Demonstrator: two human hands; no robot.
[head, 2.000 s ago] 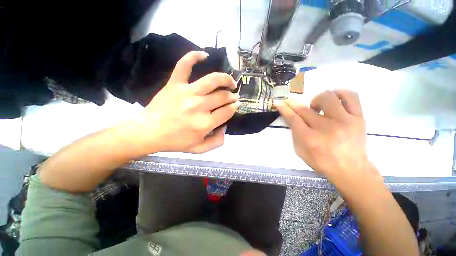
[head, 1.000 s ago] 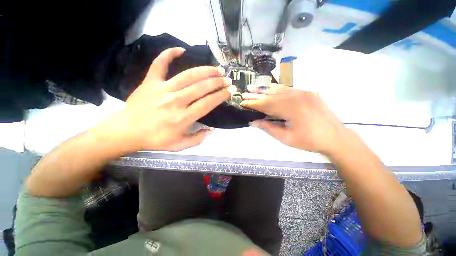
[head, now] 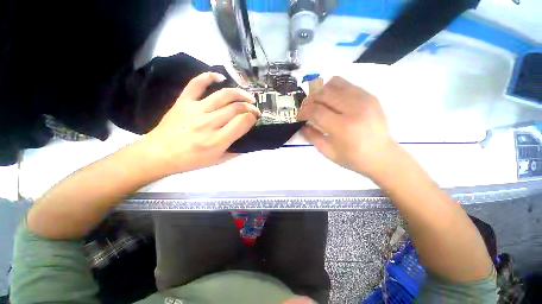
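Note:
The black tube point(head: 264, 138) lies on the white machine table with its plaid lining point(head: 274, 116) showing at the open end, under the presser foot point(head: 270, 100). My left hand point(head: 208, 119) lies on the tube left of the foot, fingertips pressing the cloth beside it. My right hand point(head: 347, 119) grips the tube's edge right of the foot between thumb and fingers. The black garment body point(head: 160, 89) is heaped at the left, joined to the tube. The needle point is too small to make out.
The white machine head with blue stripe point(head: 380, 41) stands above, a black strap point(head: 416, 29) across it. A tan tab point(head: 314, 86) is by my right fingers. A ruler point(head: 249, 203) runs along the front edge. A control panel point(head: 528, 155) is at right, a blue basket point(head: 395, 276) below.
The camera view has shifted, so the machine head appears further left. My right hand has gone from lying flat with fingers at the foot to pinching the tube's right edge. My left hand stays on the cloth.

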